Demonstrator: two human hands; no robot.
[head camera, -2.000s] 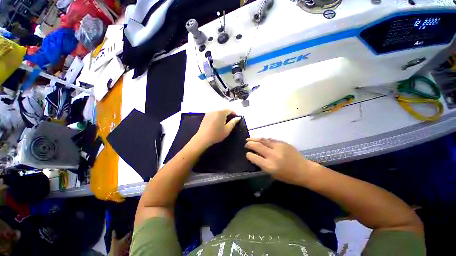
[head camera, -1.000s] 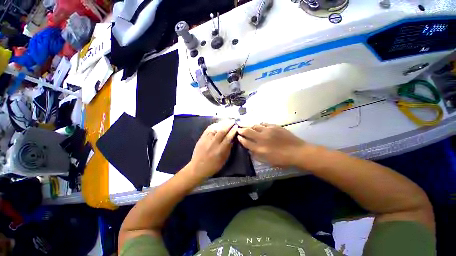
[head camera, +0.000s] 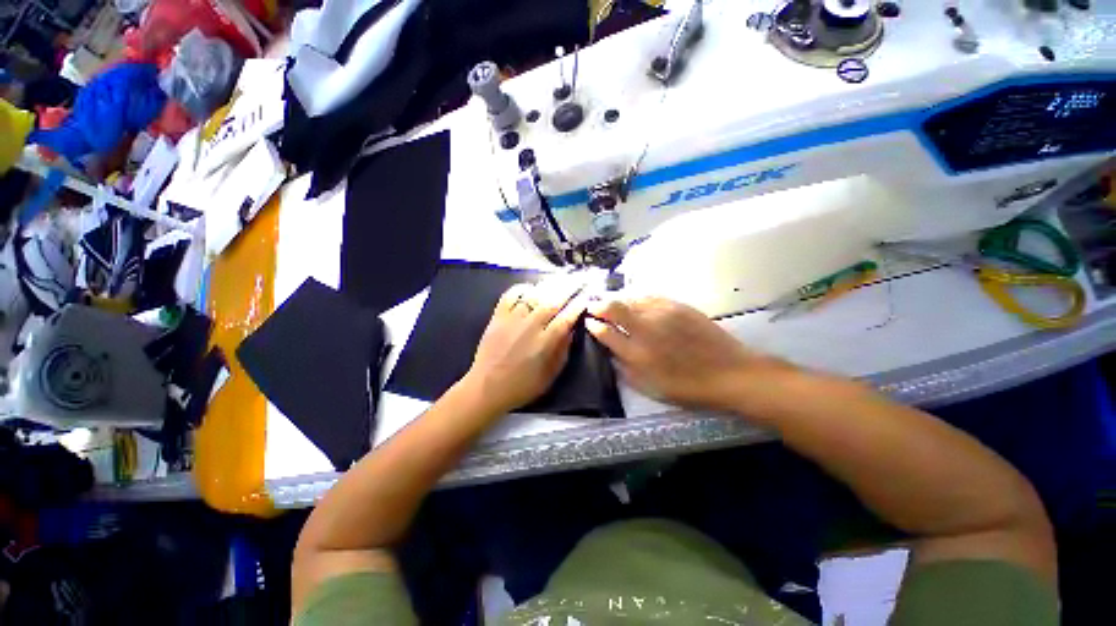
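Observation:
A black fabric panel (head camera: 448, 328) lies on the white table in front of the needle area of the white sewing machine (head camera: 734, 135). My left hand (head camera: 529, 345) presses on the panel, fingertips close below the presser foot (head camera: 596, 261). My right hand (head camera: 667, 349) holds the panel's edge between its fingertips, beside my left fingertips. The cloth between the hands is bunched and hangs toward the table's front edge. The fingertips and foot are close together, so the exact stitching point cannot be seen. Two more black panels lie left, one angled (head camera: 316, 367), one upright (head camera: 395, 220).
Thread snips (head camera: 838, 284) and green-and-yellow scissors (head camera: 1030, 272) lie right of my hands by the machine bed. An orange-yellow strip (head camera: 233, 367) covers the table's left end. A white and black cloth bundle (head camera: 355, 61) lies behind the panels. The grey-taped edge (head camera: 514, 455) runs in front.
My right hand has moved from the panel's right edge to beside my left hand at the needle area. The panel's right part is now gathered between them. The view has shifted slightly.

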